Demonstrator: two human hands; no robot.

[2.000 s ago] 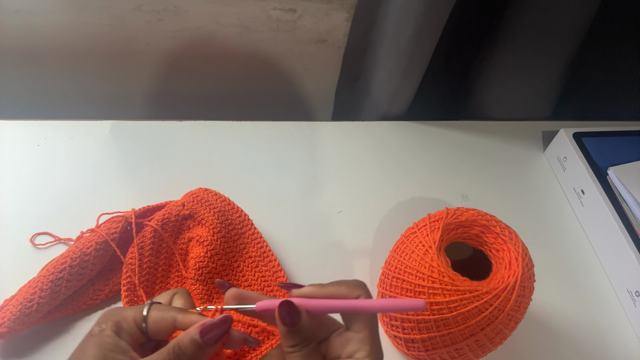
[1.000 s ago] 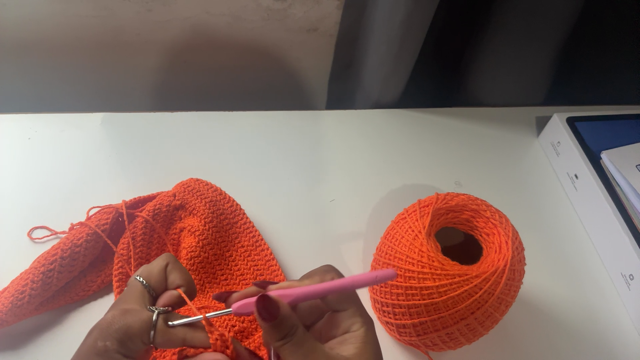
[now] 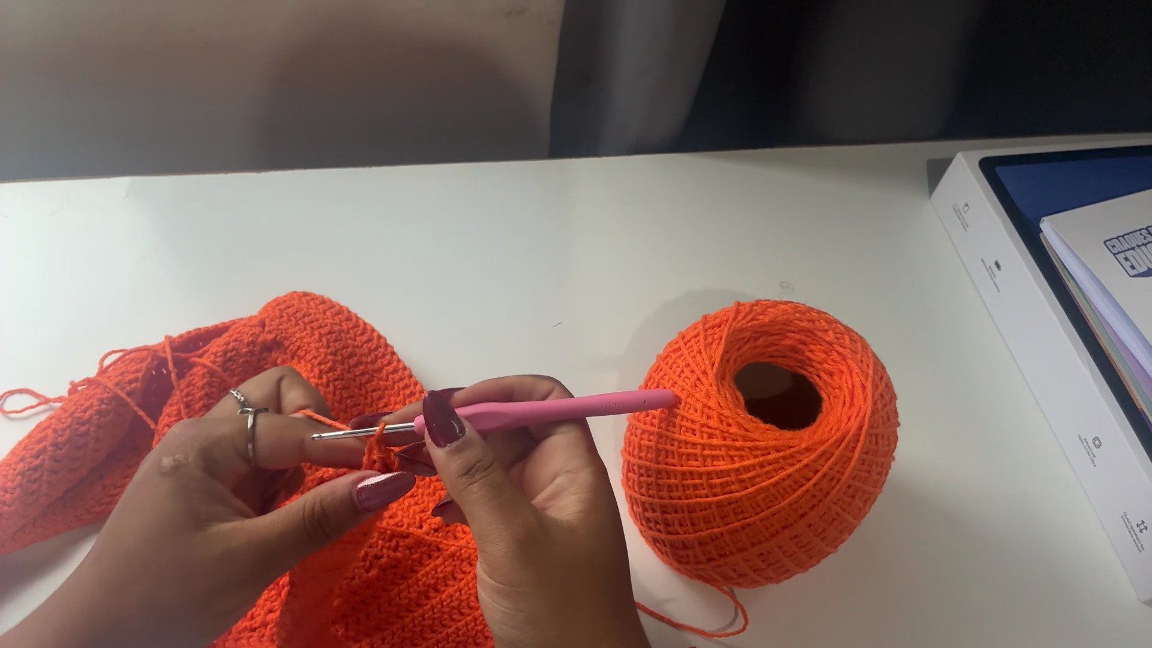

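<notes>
Between thumb and fingers, my right hand (image 3: 531, 486) holds a crochet hook (image 3: 549, 409) by its pink handle, the metal tip pointing left. An orange yarn loop wraps the metal shaft near the handle. My left hand (image 3: 243, 468), with two rings on its fingers, pinches the edge of the orange crocheted fabric (image 3: 333, 351) just under the hook, and a strand of yarn runs over to its fingers. The fabric spreads behind and below both hands, partly hidden by them. Right of the hook's handle end sits a large orange yarn ball (image 3: 756, 486) with a hollow centre.
A white box (image 3: 1035, 360) with a dark blue top lies at the right edge, a stack of papers or booklets (image 3: 1098, 243) on it. Loose yarn ends (image 3: 108, 382) lie over the fabric at left. The white table (image 3: 504, 252) meets a wall and dark cloth behind.
The hook has turned nearer to level than a second ago, when it slanted down to the left. My left fingers have shifted around the yarn. Both hands keep their holds.
</notes>
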